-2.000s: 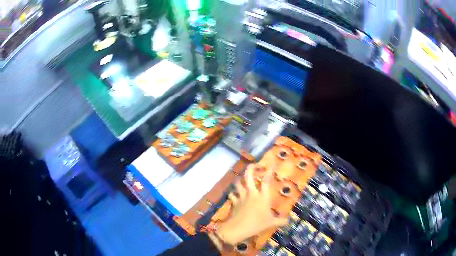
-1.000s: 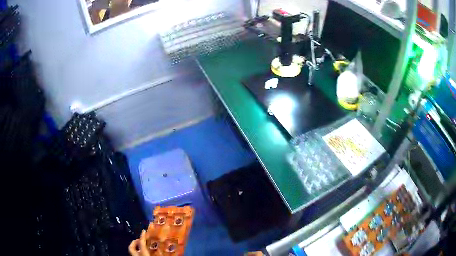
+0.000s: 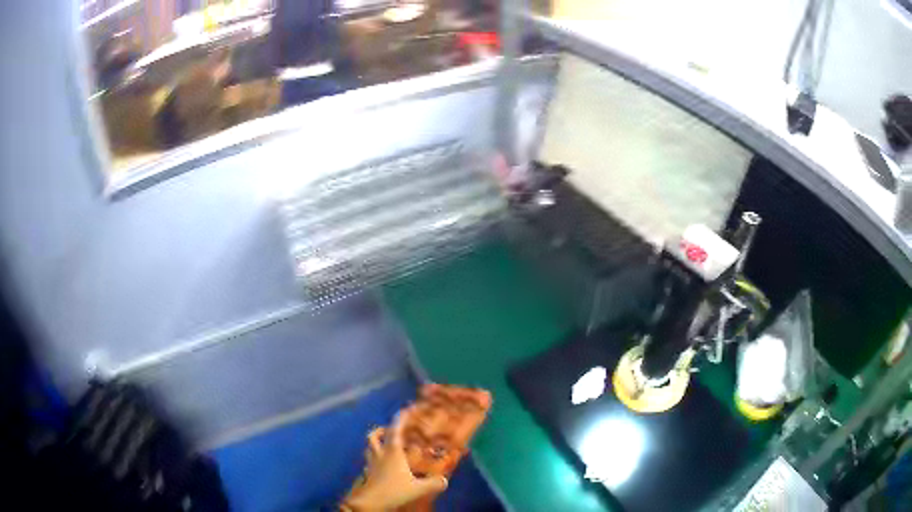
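An orange screw fixture (image 3: 445,425) is held up at the lower middle, tilted, over the front left edge of the green bench. It is blurred; dark round seats show on it, and I cannot tell whether all are empty. My left hand (image 3: 390,478), bare, grips its lower left side, with the wrist cut off by the bottom edge. My right hand is out of the picture.
The green bench (image 3: 470,305) carries stacked clear blister trays (image 3: 400,215), a black mat (image 3: 540,385) with lamp glare, a yellow-rimmed round lamp (image 3: 652,392) and a bagged white item (image 3: 765,370). A dark ribbed pile (image 3: 130,430) stands lower left.
The view has swung left and up from the machine to the green bench. The fixture in my left hand has come up to the bench edge. The screwdriving machine's loaded fixture has left the view.
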